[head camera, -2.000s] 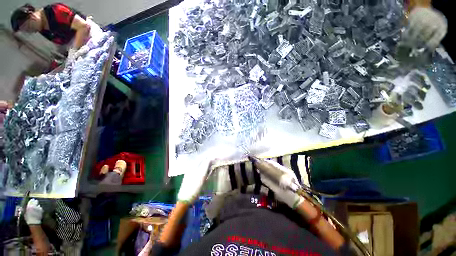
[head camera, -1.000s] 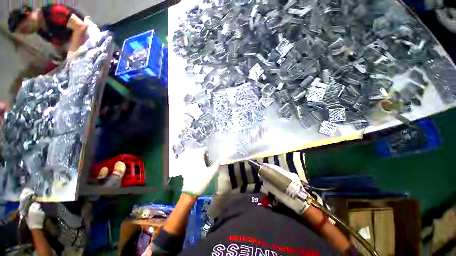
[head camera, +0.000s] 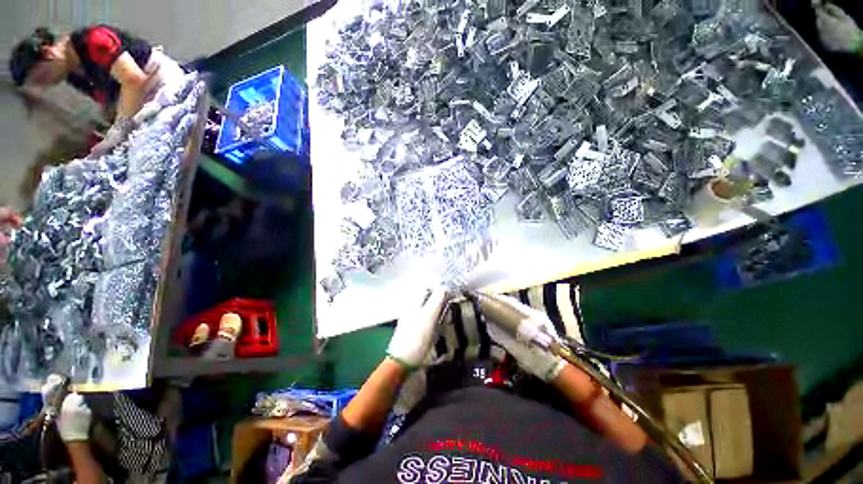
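My right hand (head camera: 532, 342), in a white knit glove, holds a long silver-tan air tool (head camera: 506, 314) that points left, with a hose running from its rear to the lower right. My left hand (head camera: 417, 326), gloved, is at the table's front edge near the tool's tip. Its fingers are together near something small and dark, too small to tell. A large heap of grey die-cast metal parts (head camera: 568, 104) covers the white table (head camera: 530, 262). A glittery flat patch of small bright pieces (head camera: 440, 213) lies near the edge.
A small tan cup (head camera: 729, 189) sits at the table's right. Blue crates stand left (head camera: 262, 113) and right (head camera: 778, 250). A red crate (head camera: 248, 328) with feet by it is under the left table (head camera: 112, 374). A person (head camera: 104, 71) leans over that table. A cardboard box (head camera: 724, 421) is lower right.
My left hand has moved from the table edge rightward and down to the tool's tip. The tool stays in my right hand, nearly in place. A neighbour's hands at lower left have shifted.
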